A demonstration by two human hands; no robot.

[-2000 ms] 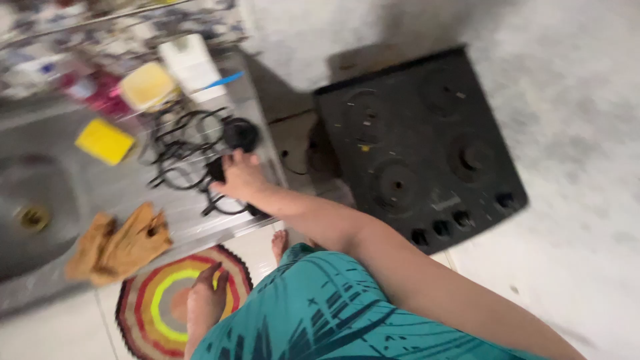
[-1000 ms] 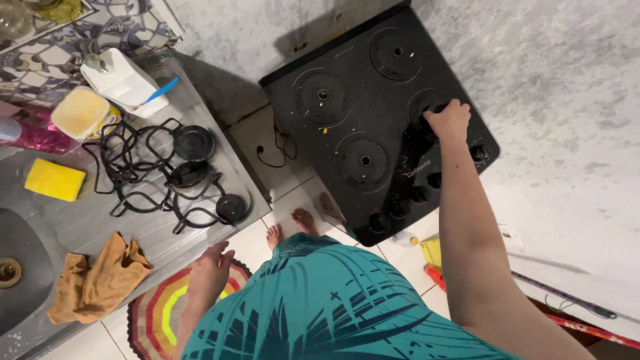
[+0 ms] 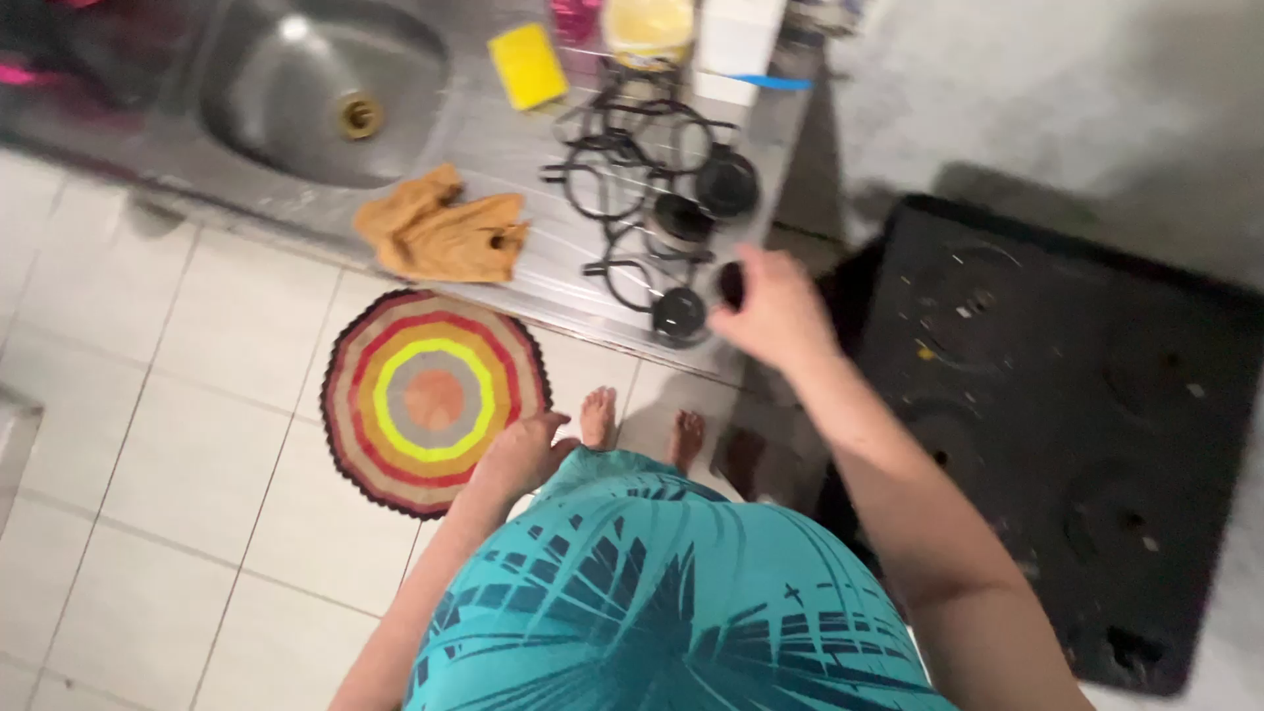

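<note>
My right hand (image 3: 775,308) grips a small black burner cap (image 3: 732,285) between thumb and fingers, over the right end of the steel sink counter. Left of it, several black wire pan supports (image 3: 602,183) lie in a jumble with black burner caps (image 3: 679,313) among them. My left hand (image 3: 523,449) hangs in front of my body above the round rug, its fingers slightly bent and nothing seen in it. The black stove top (image 3: 1037,434) stands to the right, its burner places bare of caps and supports.
A steel sink basin (image 3: 326,99), a yellow sponge (image 3: 528,66), an orange cloth (image 3: 444,227), a yellow tub (image 3: 648,30) and a white container (image 3: 736,44) with a blue-handled utensil (image 3: 770,82) are on the counter. A striped round rug (image 3: 434,400) lies on the tiled floor.
My right hand has moved from a burner on the stove across to the counter's right end, and now holds a black cap. The view has swung left.
</note>
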